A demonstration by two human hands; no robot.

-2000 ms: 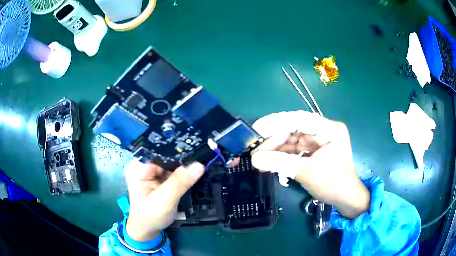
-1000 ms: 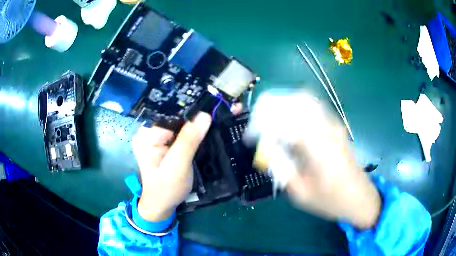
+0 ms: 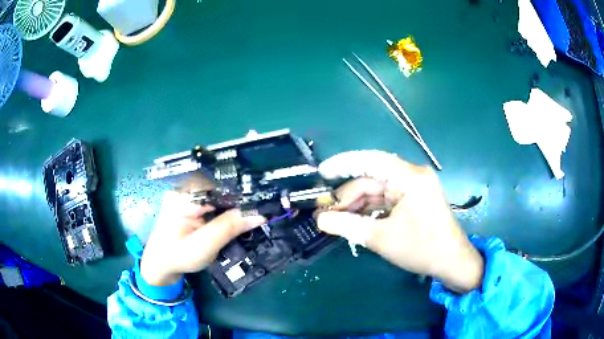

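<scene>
The black circuit board is held tilted, seen nearly edge-on, above the opened black camera housing. My left hand grips the board's lower left edge, thumb on top. My right hand, with white coverings on its fingertips, pinches the board's right end. Purple-blue lead wires show between the board and the housing. The board and my hands hide part of the housing.
Silver tweezers and an amber scrap lie beyond my right hand. White wipes and a blue bin are at right. Another opened housing is at left. Small fans and a tape roll are upper left.
The board has tipped from showing its face to nearly edge-on and come lower. My right hand, blurred over the housing a second ago, now holds the board's right end. The housing has turned.
</scene>
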